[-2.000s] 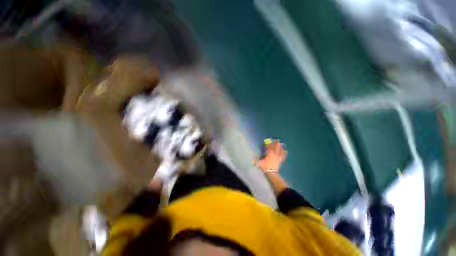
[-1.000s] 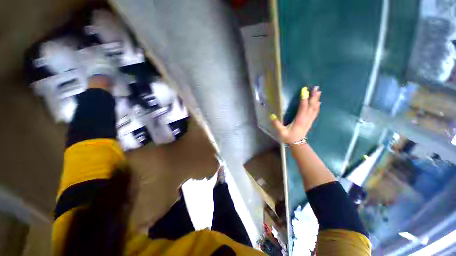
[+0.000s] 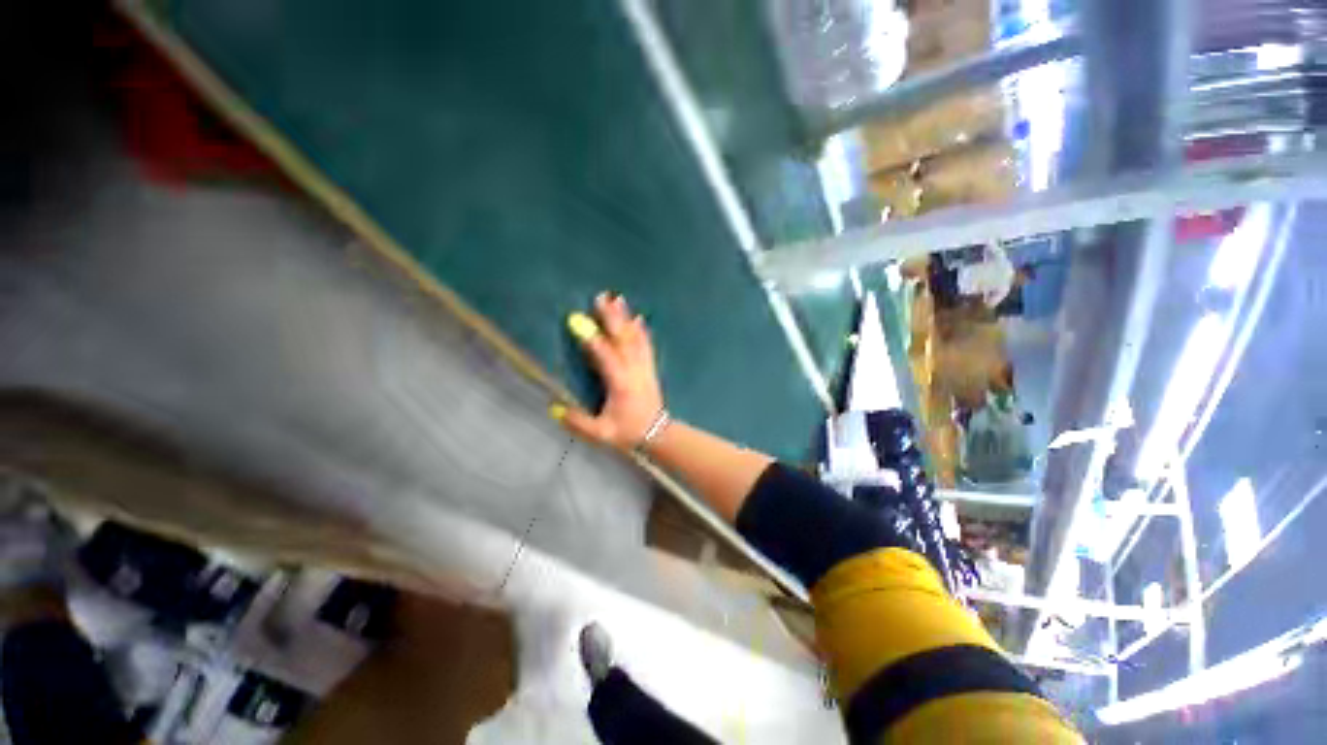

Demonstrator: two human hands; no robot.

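White security cameras with black parts (image 3: 218, 626) lie packed in an open brown carton (image 3: 437, 677) at the lower left. My left hand (image 3: 29, 600) is at the far left edge among the cameras, blurred and partly cut off. Whether it holds one cannot be told. My right hand (image 3: 626, 386) is bare, with a bracelet and yellow finger tips. It rests palm down, fingers apart and empty, on the edge of the green bench top (image 3: 480, 160).
Rows of cameras (image 3: 902, 488) stand on the bench beyond my right forearm, by a white sheet (image 3: 873, 364). Metal rails (image 3: 1004, 218) cross the upper right. Grey floor (image 3: 349, 379) lies between bench and carton. A red object (image 3: 182, 124) is at the upper left.
The view has swung toward the bench and rails. The carton and my left hand have shifted to the lower left. My right hand stays spread on the bench edge.
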